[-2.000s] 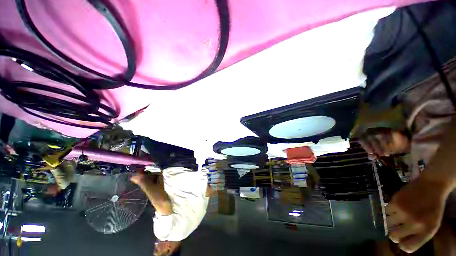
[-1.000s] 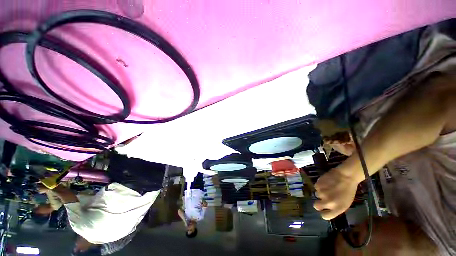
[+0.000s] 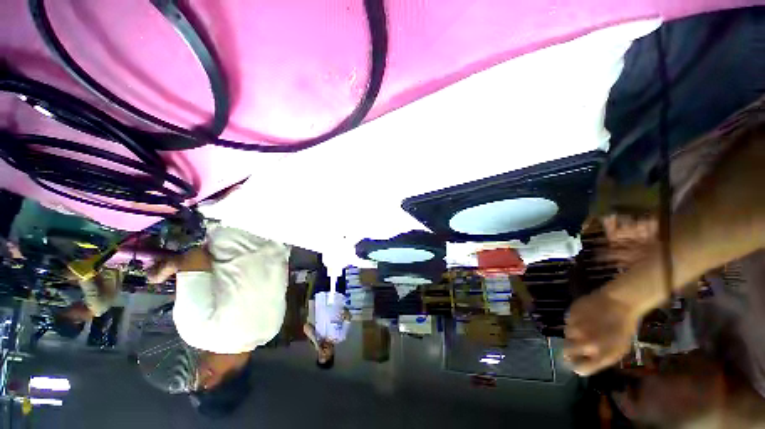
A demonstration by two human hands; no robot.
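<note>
Neither of my own hands can be made out. A black frame (image 3: 579, 172) with a pale oval opening lies on the white sheet (image 3: 377, 167), right of centre in the upside-down view. At its right edge is a blurred hand (image 3: 621, 230). Another blurred hand (image 3: 600, 335) is raised beside it, fingers closed. Both seem to belong to a person standing at the right, not to me. What they hold is hidden or too blurred to tell. A thin black cord (image 3: 664, 167) hangs across that person's arm.
Large loose black loops (image 3: 220, 92) lie on the pink surface (image 3: 285, 50). A second black frame (image 3: 369, 247) is farther along. A red block (image 3: 501, 261) shows near the frame. A person in a pale shirt (image 3: 231, 293) stands beyond, with another farther back (image 3: 327, 318), and a large fan (image 3: 168, 364).
The whole view has shifted back and forth. The nearer person in the pale shirt has moved and now covers part of the fan. The dark tool below the raised hand one second ago is no longer clear.
</note>
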